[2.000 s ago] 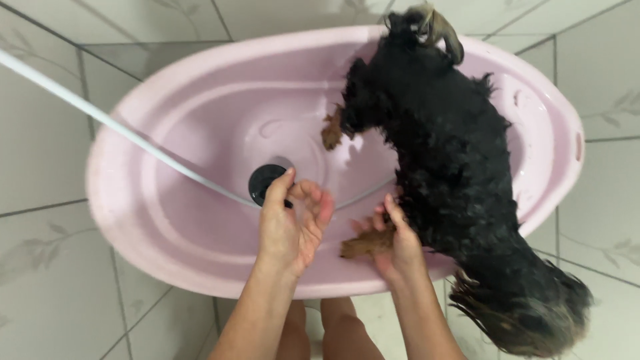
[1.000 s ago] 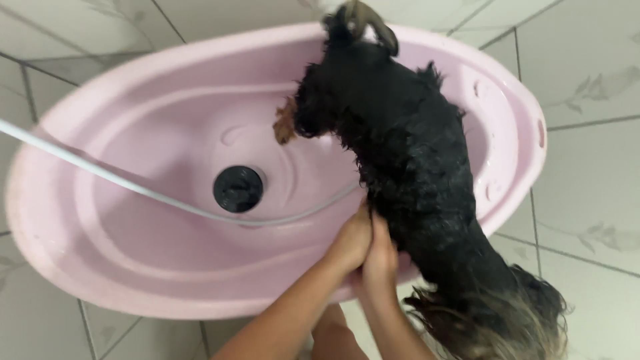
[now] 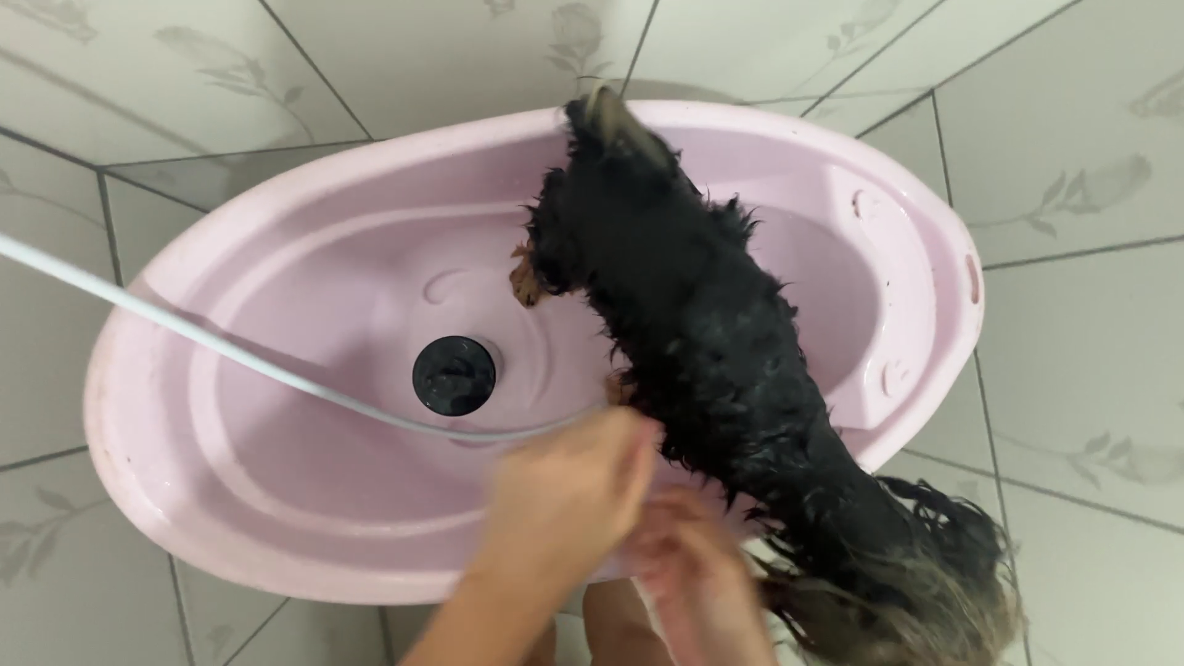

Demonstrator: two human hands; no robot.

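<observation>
A wet black dog with tan paws stands in a pink plastic baby bathtub, its head hanging over the near right rim. My left hand is blurred and curled beside the dog's flank, at the end of the visible stretch of white hose. Just right of it and lower, my right hand is close against the dog's chest side, blurred too. What either hand holds, if anything, is hidden. A black round-lidded container stands on the tub floor, left of the dog.
Tiled walls with a grey floral pattern rise behind the tub. Grey-white tiles lie to the right. My bare legs are at the tub's near side.
From apart, my hands came together at the dog's near side; now they are slightly separated, the left one higher. The dog remains across the tub. The view has shifted.
</observation>
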